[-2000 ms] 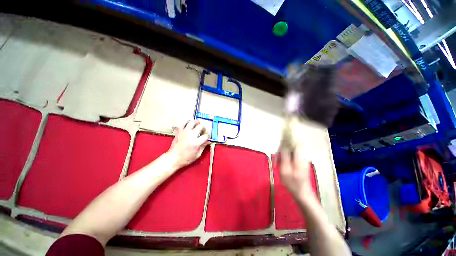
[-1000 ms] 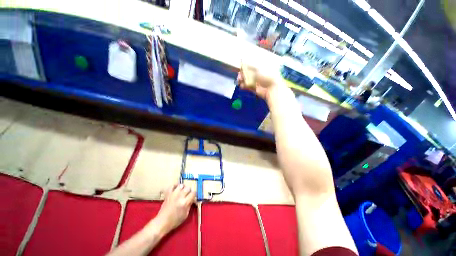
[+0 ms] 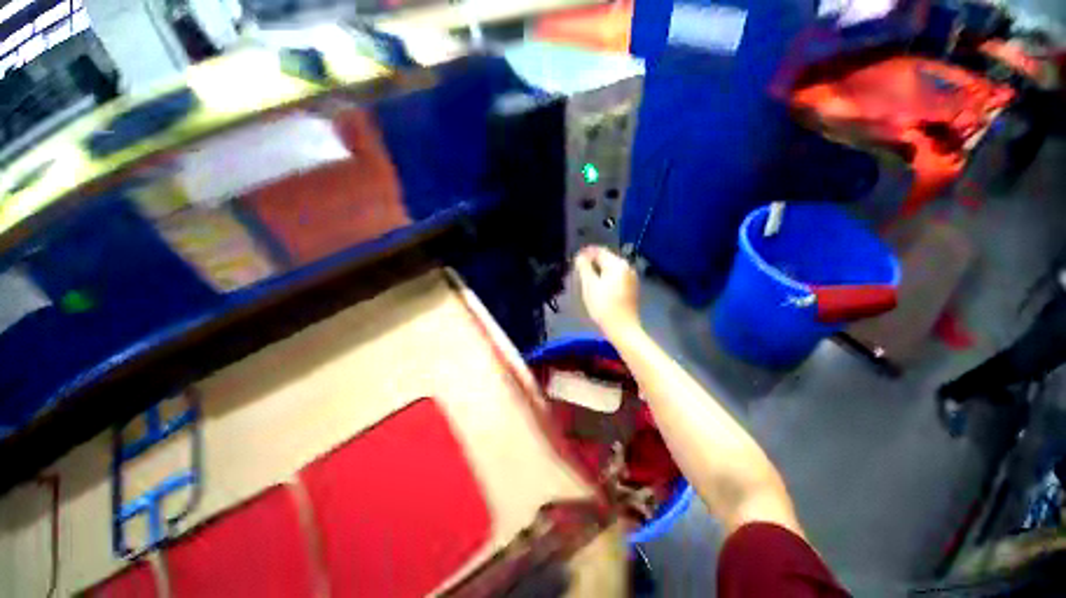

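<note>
My right hand [image 3: 610, 284] is blurred at the lower end of a grey control panel [image 3: 602, 146] with a lit green button and dark knobs. Its fingers look curled; whether it touches a knob or holds anything cannot be told. My left hand is not in view. The blue cutting die [image 3: 157, 505] lies on the tan sheet [image 3: 362, 356] at the left. Red areas [image 3: 403, 508] show through openings in the sheet in front. A narrow tan strip runs between them.
A blue press beam [image 3: 234, 310] runs behind the sheet. A round blue bin [image 3: 672, 514] with red and tan scraps stands beside the table corner, under my right forearm. Another blue bucket [image 3: 748, 304] with a red piece over its rim stands farther right. Orange material [image 3: 900, 105] lies behind.
The view has swung right and down. My right hand has moved from the beam top to the control panel. My left hand has left the picture; the die now shows at the far left.
</note>
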